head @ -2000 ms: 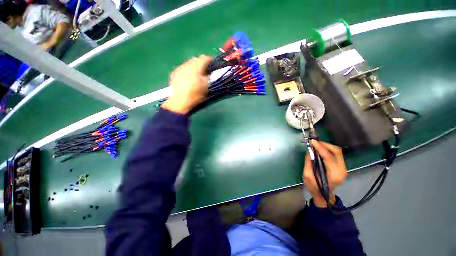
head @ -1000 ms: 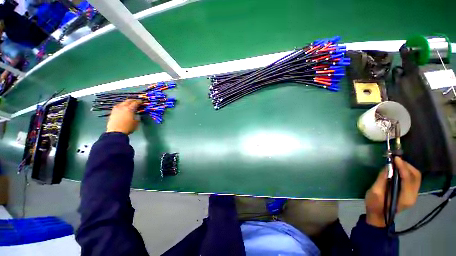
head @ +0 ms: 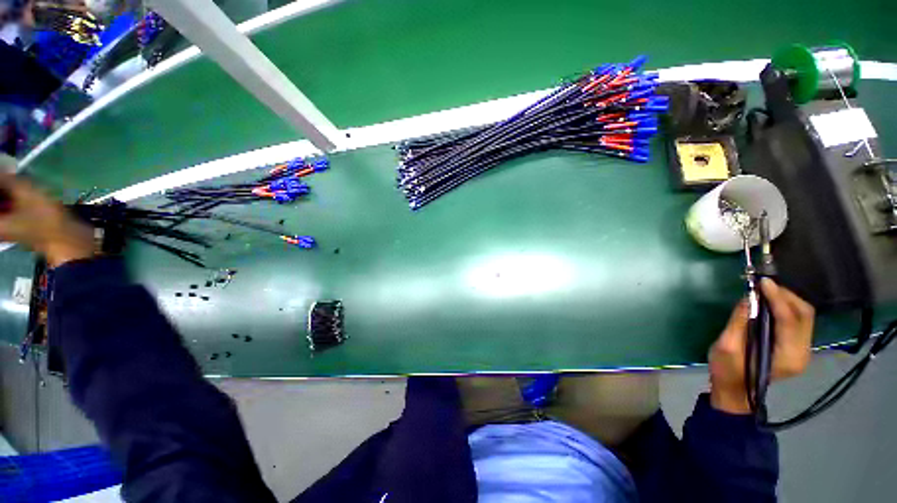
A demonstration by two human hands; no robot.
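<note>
My right hand holds the black-gripped two-tip tweezers. Their metal tips reach into the white cup, which has silvery bits inside. My left hand is at the far left edge, its fingers partly cut off. Black leads fan out to the right beside it; whether it grips any cannot be told. A few leads with blue and red ends lie on the bench, one apart with its blue tip lower. A large bundle of blue-tipped leads lies at the back centre.
A small black bristly block and loose dark specks lie on the green bench. The grey power unit, solder spool, yellow sponge and stand are right. A white upright rises behind.
My left hand has moved from the big bundle to the small pile, then to the far left. The small pile is thinner and spread out. The tweezer tips stay in the cup.
</note>
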